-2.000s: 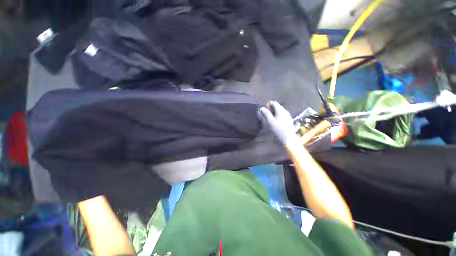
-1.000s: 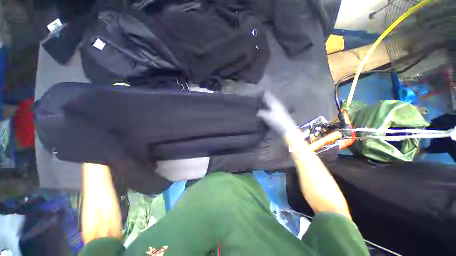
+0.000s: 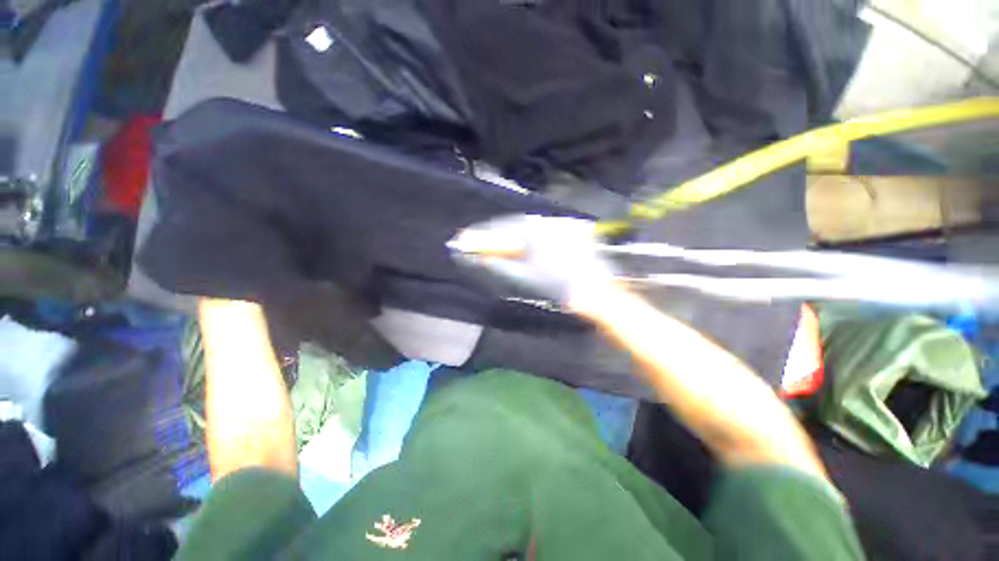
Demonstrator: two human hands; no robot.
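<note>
A dark navy garment (image 3: 318,208) lies over the long padded form in front of me. My gloved right hand (image 3: 537,254) is closed on the orange-brown handle of the steam iron (image 3: 487,252), over the right part of the garment. The hand and iron are blurred, and the glove hides most of the iron. My left hand is hidden under the dark cloth at the lower left; only the bare forearm shows below it.
Black garments (image 3: 548,99) are heaped behind the form. The yellow hose (image 3: 767,164) and whitish steam hose (image 3: 800,272) run right from the iron. The red-edged iron rest (image 3: 803,353) and green cloth (image 3: 904,384) are at the right.
My right hand has let go of the garment's right end and taken hold of the iron, which has moved left from its rest over the garment with the hoses. The view has shifted.
</note>
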